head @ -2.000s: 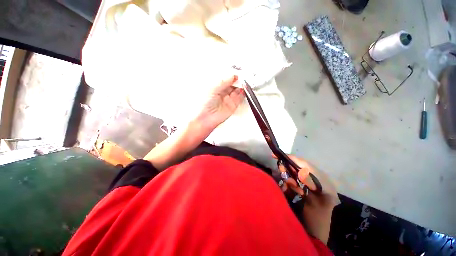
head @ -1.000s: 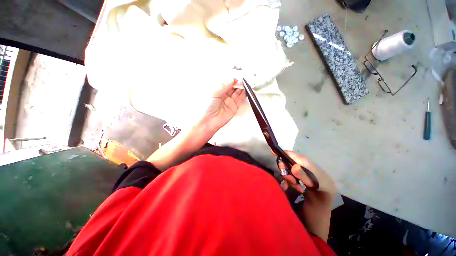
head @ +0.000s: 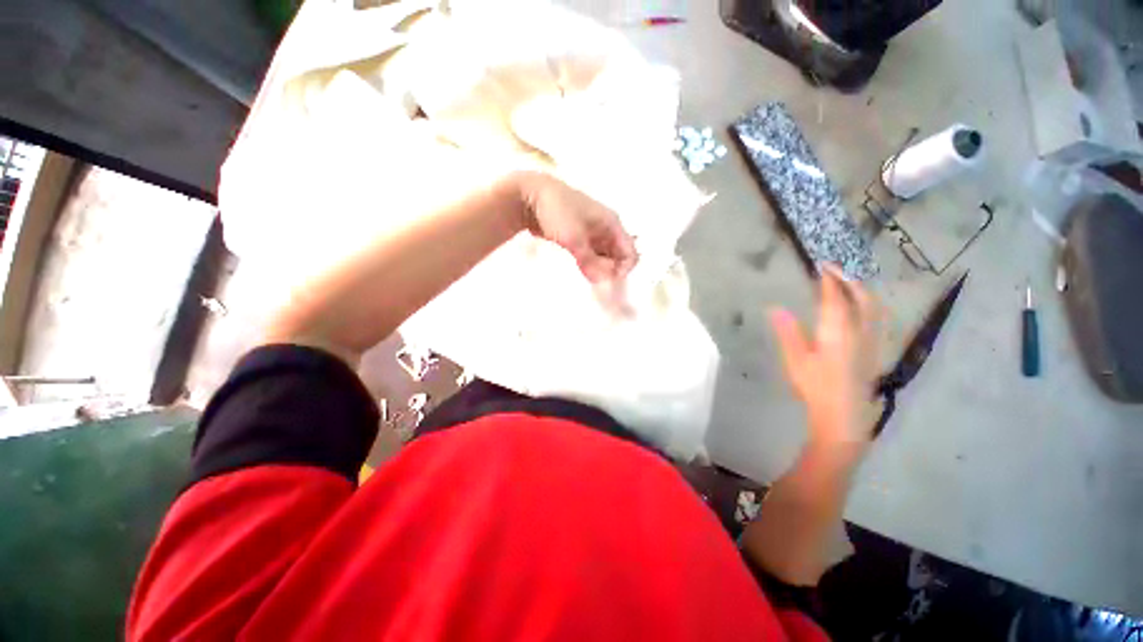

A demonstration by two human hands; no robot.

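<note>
The white garment (head: 414, 188) spreads over the table edge and towards my lap, washed out by glare. My left hand (head: 587, 236) is over its right part with the fingers bent down and close together; whether they pinch cloth is unclear. My right hand (head: 830, 349) is blurred, raised over the table right of the garment, fingers apart and empty. The black shears (head: 925, 336) lie on the table just right of my right hand, blades pointing up and right; their handles are partly hidden behind the hand. Small white buttons (head: 698, 148) lie in a loose pile beside the garment.
A speckled stone bar (head: 802, 188) lies right of the buttons. Beyond it are a white thread cone (head: 931, 162), wire-framed eyeglasses (head: 934, 257) and a small teal-handled tool (head: 1030, 341). A dark bulky object (head: 827, 38) stands at the far side. A brown case-like object (head: 1109, 295) lies far right.
My right hand has let go of the shears, which now lie on the table, and has moved up and right. My left hand has moved slightly right and turned over. The view has shifted.
</note>
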